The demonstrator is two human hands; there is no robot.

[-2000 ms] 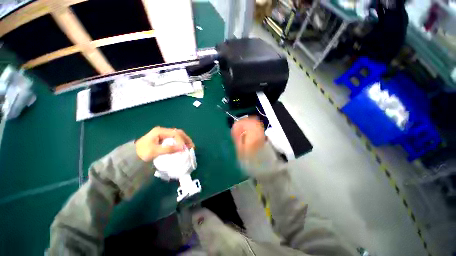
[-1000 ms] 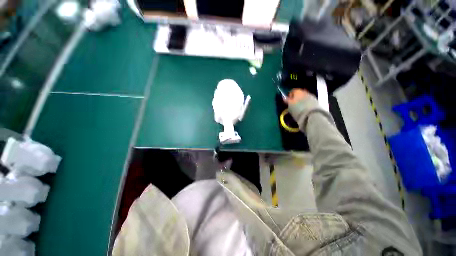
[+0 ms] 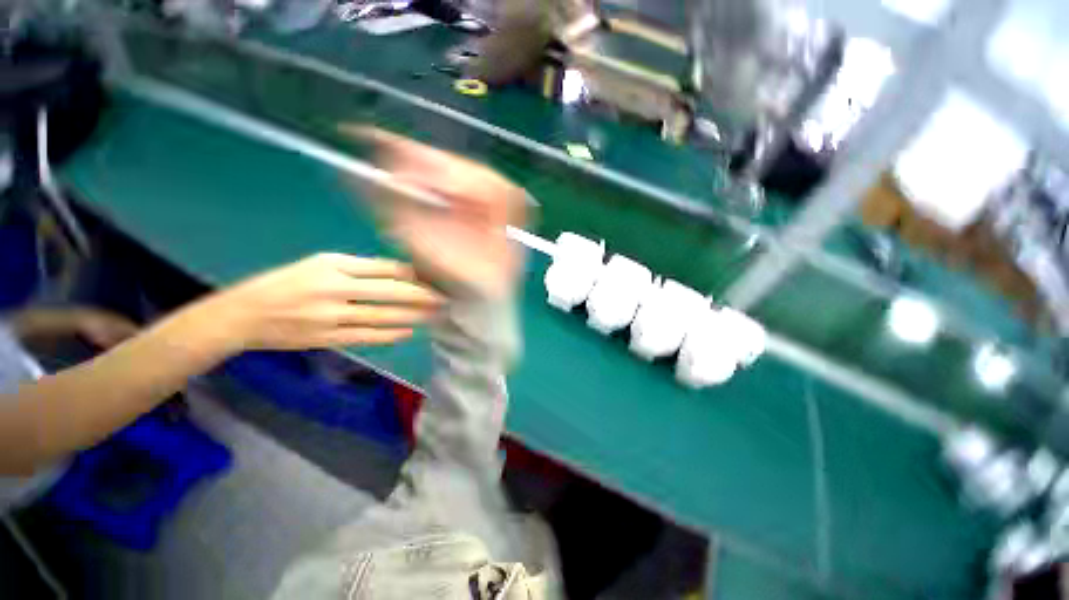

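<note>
My left hand (image 3: 457,217) is raised over the green bench and strongly blurred. Its fingers point to the upper left, and I cannot tell if it holds anything. Several white security cameras (image 3: 671,319) stand in a close row on the bench, right of my hand and apart from it. Another person's bare hand (image 3: 340,305) reaches in from the left, just below my hand in the picture. I cannot tell if the two hands touch. My right hand is out of the picture.
A pale rail (image 3: 867,393) runs along the green bench (image 3: 633,428). Beyond it are a yellow ring (image 3: 471,87) and blurred white pieces (image 3: 994,366). A blue stool or crate (image 3: 141,469) is at lower left. A grey post rises at right.
The view has swung left, away from the monitor, black machine and single camera on the bench. My left hand and the other person's arm have come in; my right hand has gone out of view.
</note>
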